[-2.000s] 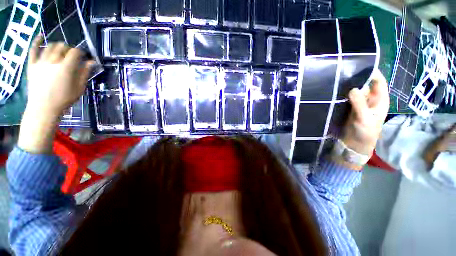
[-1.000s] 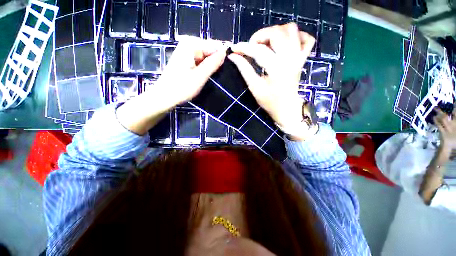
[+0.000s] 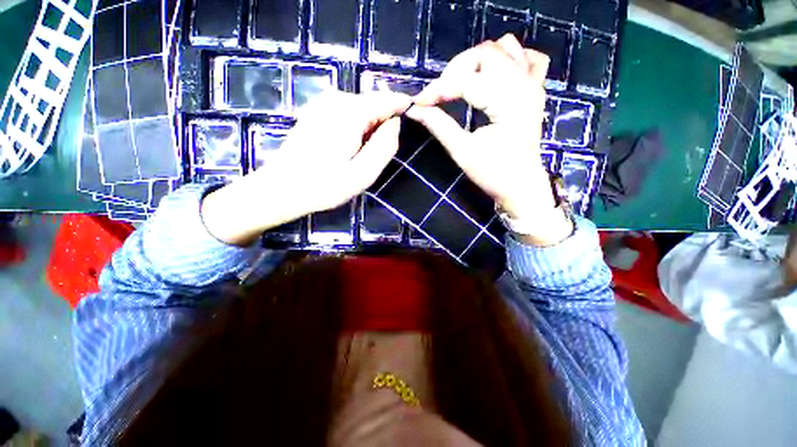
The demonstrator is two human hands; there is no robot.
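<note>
A black die-cut sheet (image 3: 437, 194) with thin white lines hangs at a slant below my hands, over the black blister tray (image 3: 197, 87). My left hand (image 3: 336, 148) and my right hand (image 3: 489, 113) meet at the sheet's upper corner. Both pinch it between thumb and fingertips, with a tiny dark bit showing between them. The rectangular pockets of the tray show behind and around my hands. My right palm and wrist cover part of the sheet's right side.
Spare die-cut sheets (image 3: 131, 113) overlap left of the tray, another stack (image 3: 732, 131) lies far right. White lattice waste (image 3: 48, 79) is far left, more at far right. Dark scraps (image 3: 622, 170) lie on the green mat (image 3: 668, 105). A person's pale sleeve (image 3: 734, 288) is at right.
Two seconds ago my hands were apart, the right holding the sheet and the left at the left stack. They came together over the tray and have since stayed pinched at the corner, shifting slightly.
</note>
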